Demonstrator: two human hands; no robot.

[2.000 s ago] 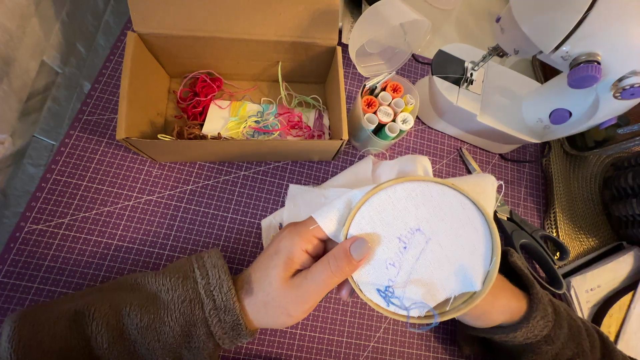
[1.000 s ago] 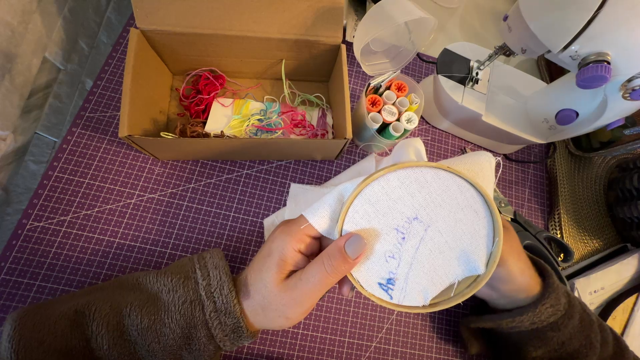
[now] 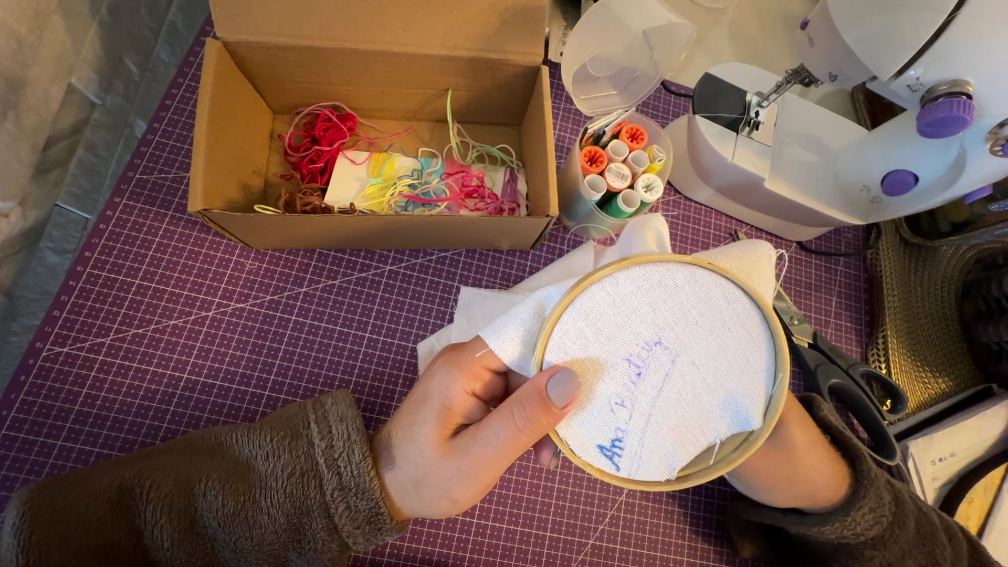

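Note:
A round wooden embroidery hoop [image 3: 546, 339] holds white woven cloth [image 3: 701, 339] that bears handwriting, part of it in blue stitching. My left hand [image 3: 472, 433] grips the hoop's left edge, its thumb pressed on the cloth. Behind the hoop's lower right side is my right hand [image 3: 795, 465]; its fingers are hidden, so its hold cannot be told. Loose cloth spreads out behind the hoop, and a bit of thread hangs at its upper right. At the lower right of the hoop the cloth's frayed edge leaves the wooden ring bare.
Black-handled scissors [image 3: 843, 378] lie right of the hoop. A cardboard box [image 3: 378, 232] with tangled embroidery floss [image 3: 319, 146] stands at the back left, beside a clear tub [image 3: 579, 193] of thread spools. A white sewing machine [image 3: 835, 157] is at the back right. Beneath is a purple cutting mat [image 3: 236, 331].
The blue thread seen at the hoop's lower edge two seconds ago no longer shows there. My right hand has shifted behind the hoop. My left hand keeps its place on the hoop's left edge.

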